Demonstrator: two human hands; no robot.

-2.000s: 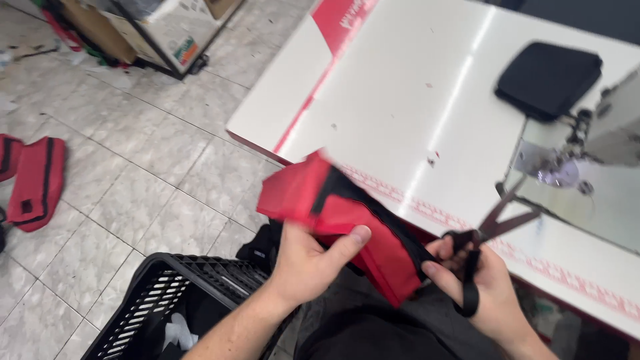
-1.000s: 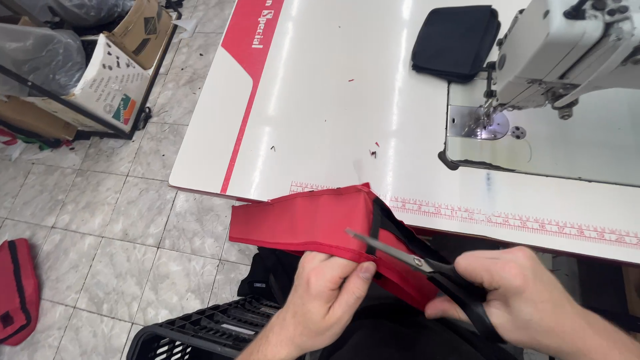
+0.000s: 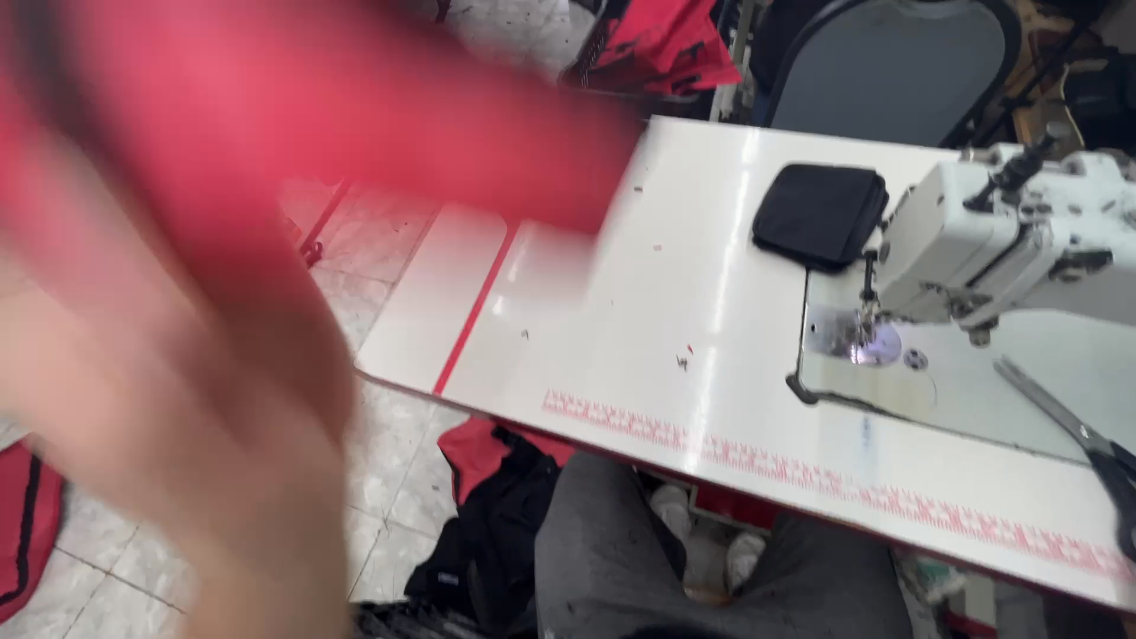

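My left hand (image 3: 169,408), heavily blurred, is raised at the left, close to the camera. It holds up a red fabric piece with black trim (image 3: 399,115), which spreads across the upper left over the table's far left part. My right hand is out of view. The black-handled scissors (image 3: 1078,430) lie at the table's right edge, partly on the sewing machine's metal bed plate. The white sewing machine (image 3: 994,231) stands at the right, and a stack of black fabric pieces (image 3: 821,213) lies just left of its head.
The white table (image 3: 621,346) bears a printed red ruler along its front edge and a few thread scraps. A grey chair back (image 3: 896,67) stands behind it. Red fabric (image 3: 661,44) is heaped beyond; black and red cloth (image 3: 488,524) hangs below. Another red piece (image 3: 22,524) lies on the floor, left.
The scissors have left my right hand and now lie at the right. My left hand has lifted the red piece from the table's front edge to the upper left. The view has shifted.
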